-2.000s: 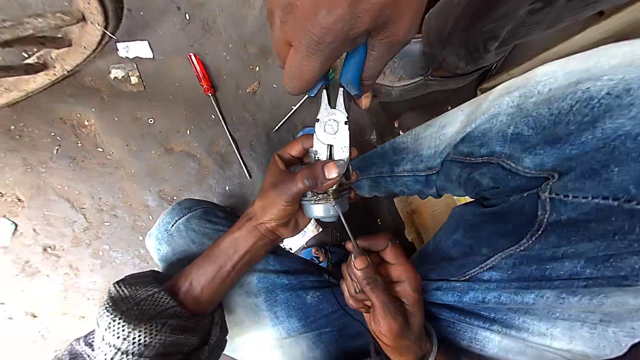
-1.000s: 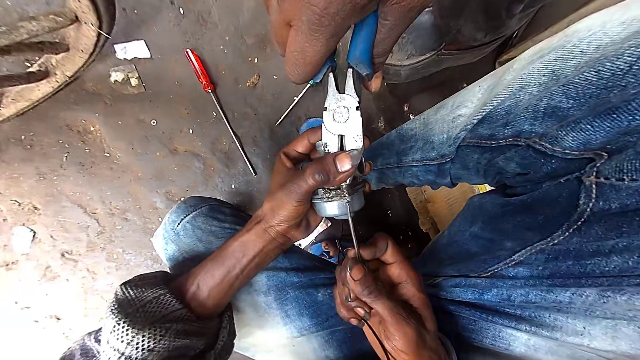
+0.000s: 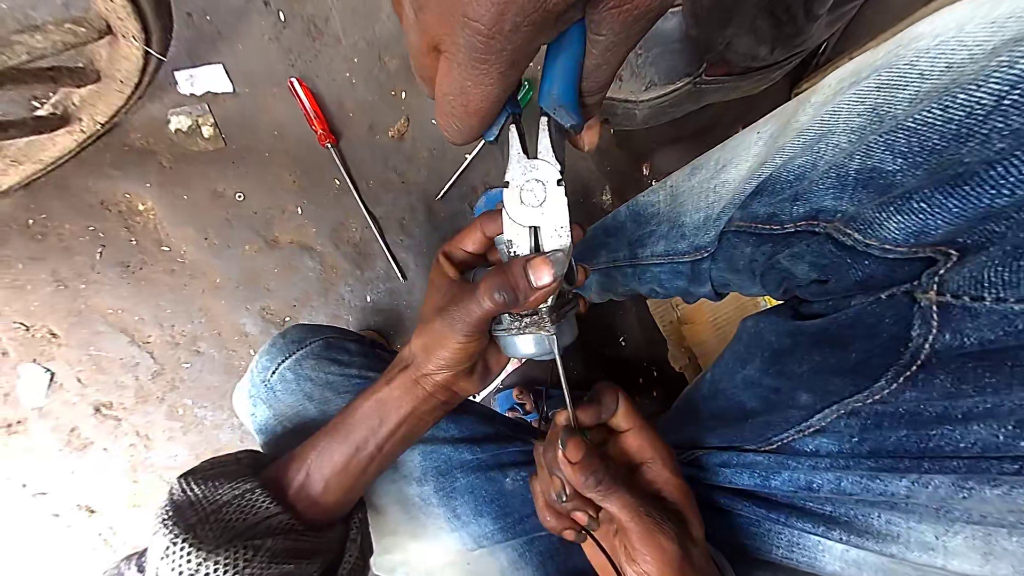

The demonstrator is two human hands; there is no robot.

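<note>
My left hand grips a round grey metal part, with its thumb lying over the jaws of a pair of pliers. The jaws point down toward the part; what they hold is hidden under the thumb. Another person's hand holds the blue pliers handles from above. Below, my right hand pinches a thin metal rod, whose upper end touches the lower side of the grey part. A thin black cable or cord runs down from my right fingers.
A red-handled screwdriver lies on the dirty floor at left. Near the other hand lies a thin-shafted tool. Jeans-clad legs flank the hands; cardboard lies between them. A round, dirty metal object sits upper left.
The rod in my right hand stands more upright than in the earliest frame. The pliers stay on the part, held by the other person's hand.
</note>
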